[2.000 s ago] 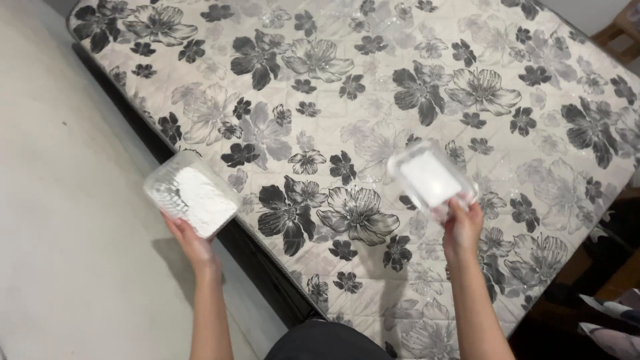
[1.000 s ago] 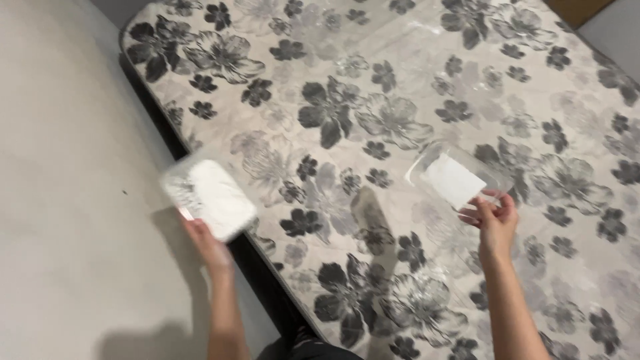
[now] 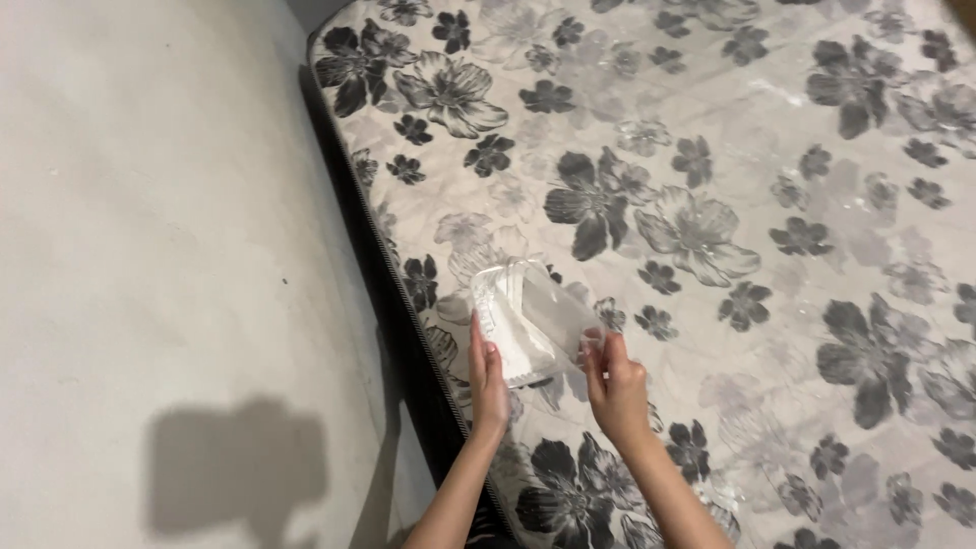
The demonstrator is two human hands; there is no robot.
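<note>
My left hand (image 3: 489, 385) grips the lower left side of a clear plastic container (image 3: 509, 335) with something white in it. Thumb and fingers of my right hand (image 3: 612, 374) pinch the right edge of a clear plastic lid (image 3: 560, 309), which is tilted and overlaps the container's right side. Both are held above a mattress with a grey and black flower print (image 3: 717, 320), near its left edge. Whether the white content is powder or solid cannot be told now.
The mattress's dark side edge (image 3: 381, 282) runs down beside a pale wall or floor surface (image 3: 152, 229) on the left, where shadows fall. Shiny clear film seems to cover parts of the mattress.
My hands have come together from wide apart. The lid in my right hand now meets the container in my left hand; a second ago they were well separated. The view has shifted.
</note>
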